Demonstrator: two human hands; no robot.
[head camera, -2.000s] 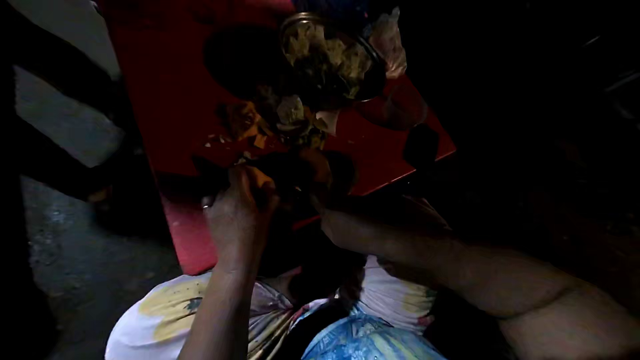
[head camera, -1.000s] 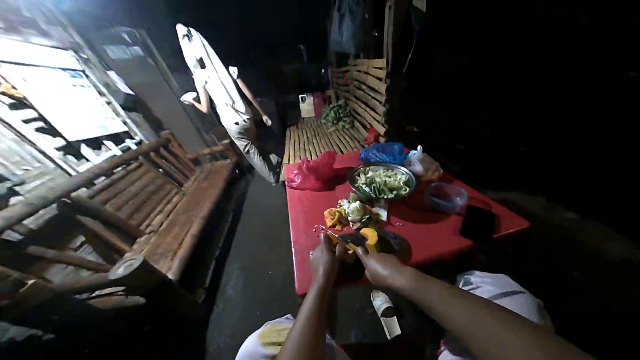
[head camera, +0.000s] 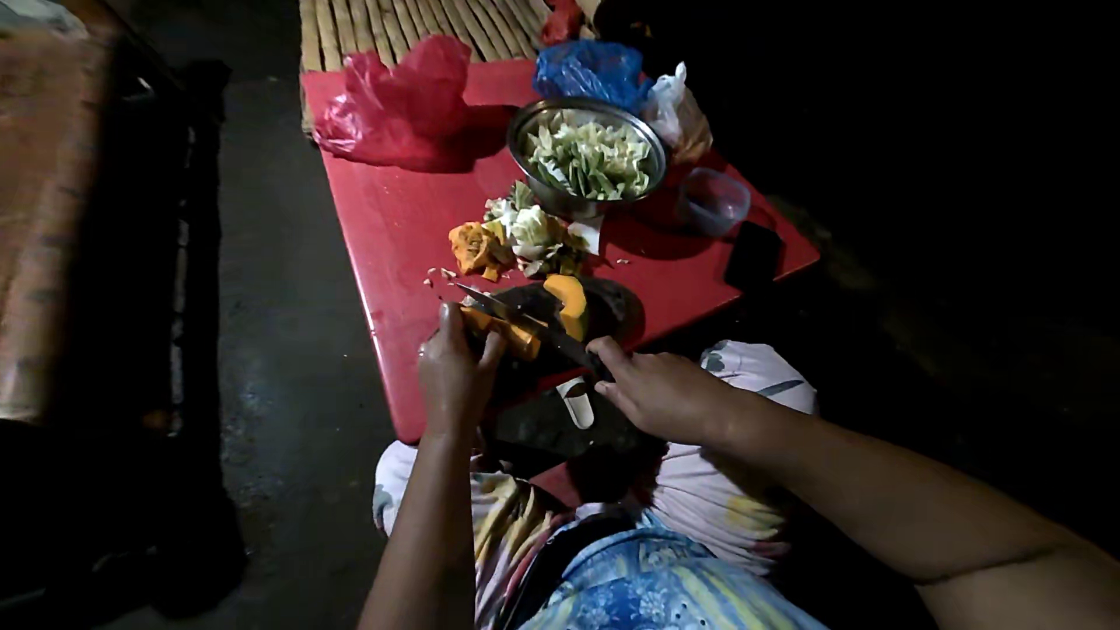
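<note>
My left hand (head camera: 457, 363) grips a piece of orange squash (head camera: 512, 334) near the front edge of the red table (head camera: 385, 227). My right hand (head camera: 656, 389) is closed around the handle of a kitchen knife (head camera: 525, 321), whose blade points up and left and lies over that piece. Just right of the blade, a curved squash wedge (head camera: 569, 304) rests on a dark round board (head camera: 619, 306). Behind the board lie orange squash scraps (head camera: 477, 249) and pale vegetable trimmings (head camera: 535, 234). A metal bowl (head camera: 584, 210) beyond them holds cut green and white vegetables (head camera: 595, 157).
At the table's back are a red plastic bag (head camera: 407, 105), a blue one (head camera: 591, 74) and a whitish one (head camera: 675, 114). A clear plastic container (head camera: 715, 203) and a dark flat object (head camera: 754, 254) sit at right. Bamboo slats (head camera: 420, 31) adjoin the far edge.
The view has swung down from the wider scene of a second ago, where a walking person showed. Both hands remain at the squash and knife.
</note>
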